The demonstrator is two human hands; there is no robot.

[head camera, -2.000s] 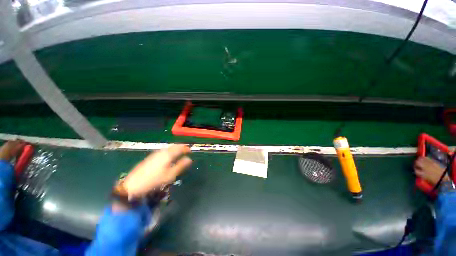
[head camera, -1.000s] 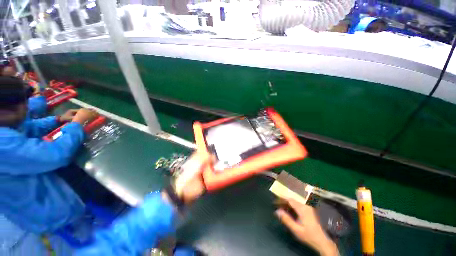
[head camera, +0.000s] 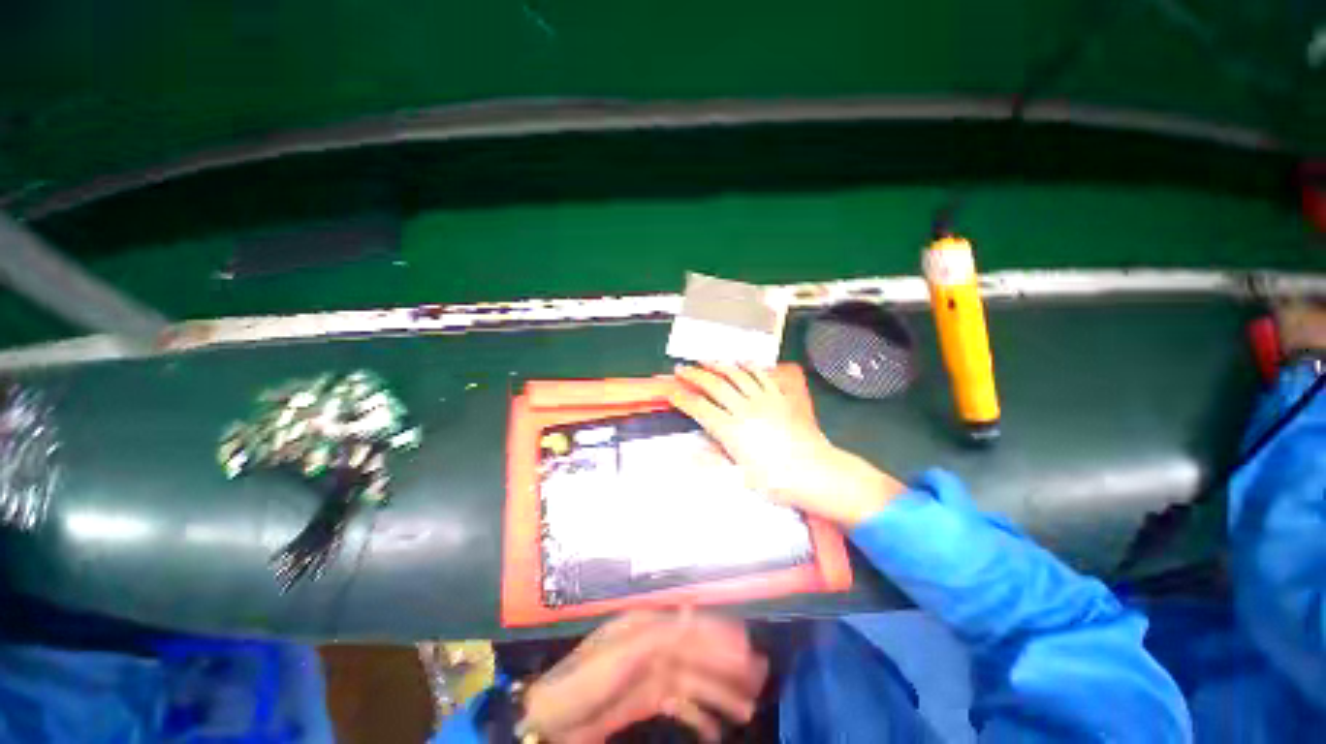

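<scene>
The red-orange fixture point(head camera: 521, 502) lies on the bench in front of me with the open tablet point(head camera: 582, 502) in it. A large silver-white battery pack point(head camera: 684, 509) fills much of the tablet. My right hand point(head camera: 771, 443) lies over the fixture's far right part, fingers spread, fingertips at the far rim close to the beige adhesive sheet point(head camera: 727, 323). Its thumb is hidden. My left hand point(head camera: 647, 676) is blurred at the fixture's near edge, with fingers curled. Whether it holds anything cannot be seen.
A pile of small wired components point(head camera: 327, 429) lies left of the fixture. The dark mesh dish point(head camera: 861, 350) and the yellow electric screwdriver point(head camera: 964, 337) stand to the right. Shiny clear plastic point(head camera: 26, 451) is at far left. Another person's sleeve point(head camera: 1280, 480) is at far right.
The fixture has come from my left hand in the air down onto the bench. My right hand has moved onto its far side. My left hand has moved to its near edge. The view has turned downward.
</scene>
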